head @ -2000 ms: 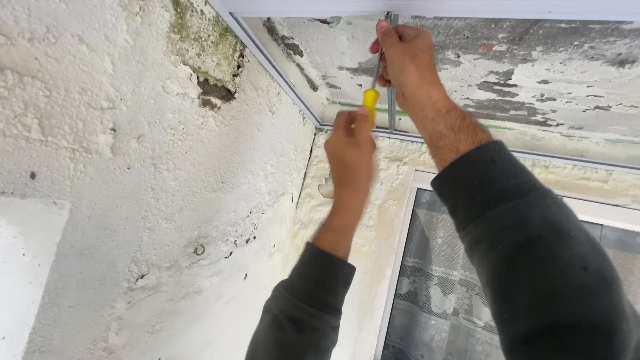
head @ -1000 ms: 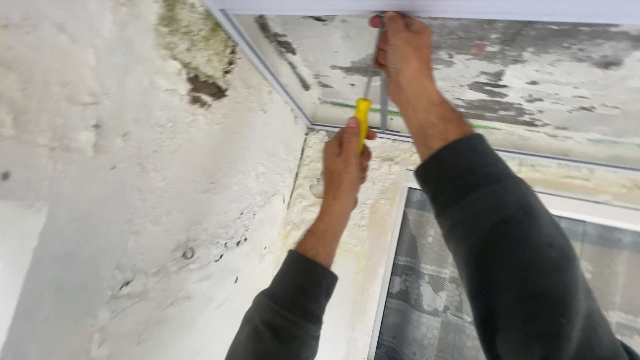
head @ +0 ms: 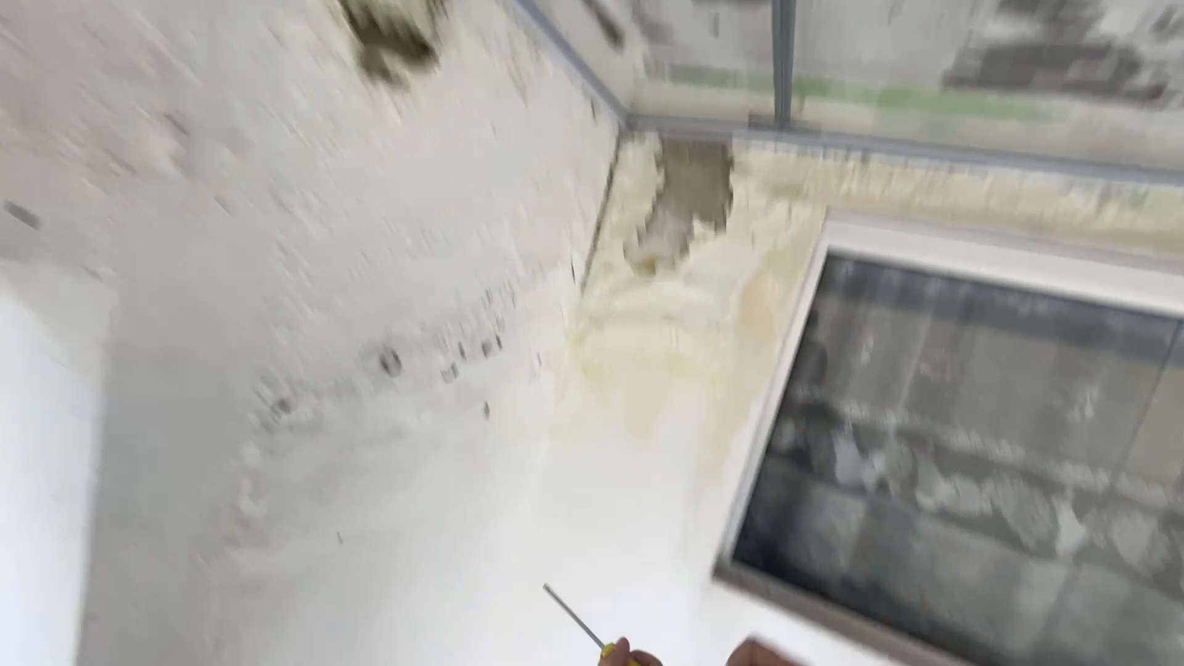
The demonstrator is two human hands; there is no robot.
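Note:
At the bottom edge of the head view, the fingertips of my left hand (head: 627,655) are closed on the yellow handle of a screwdriver (head: 575,616). Its thin metal shaft points up and to the left. To the right of it, only a small part of my right hand (head: 758,653) shows; its fingers and anything in them are out of view. High above both hands, a narrow metal profile (head: 783,65) meets the metal edge trim (head: 934,153) along the ceiling.
A white-framed window (head: 770,412) stands at the right. The rough plaster wall (head: 370,231) on the left has pits and a broken hole (head: 393,42) near the top. Bare grey patching (head: 689,190) shows beneath the ceiling trim. The picture is blurred.
Both hands have come down from the metal profile at the ceiling to the bottom edge of view. The screwdriver has come down with my left hand. The view has also shifted.

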